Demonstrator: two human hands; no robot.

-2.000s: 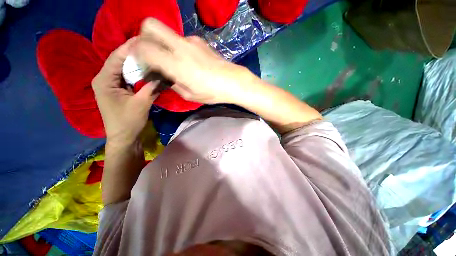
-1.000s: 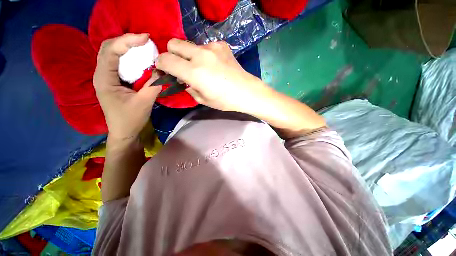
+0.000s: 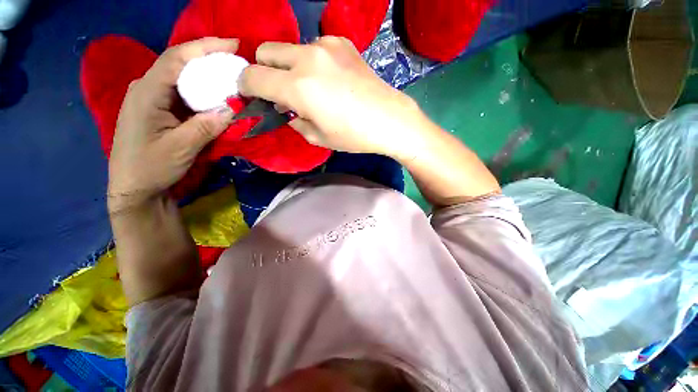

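Observation:
A white ball [image 3: 212, 81] sits against a red plush flower [image 3: 233, 23] at the table's near edge. My left hand [image 3: 157, 130] grips the ball and the red plush beside it, fingers over the top and thumb below. My right hand [image 3: 325, 96] has its fingertips at the ball's right edge. Dark pointed snips [image 3: 264, 119] stick out from my right hand towards my left thumb, over the red plush. The fingertips hide whatever they pinch; no needle or thread can be made out there.
Dark blue covered table [image 3: 46, 168]. More red pieces [image 3: 440, 27] and clear film [image 3: 394, 69] lie at the upper edge. A yellow bag [image 3: 69, 306] is at lower left. Silvery sacks [image 3: 605, 253] and a brown drum or bin [image 3: 658, 61] stand right on the green floor [image 3: 474, 115].
The ball, first mostly covered by my right hand, now shows plainly. The snips now show below my right fingers. The lower left lobe is now largely behind my left hand. The view has shifted slightly.

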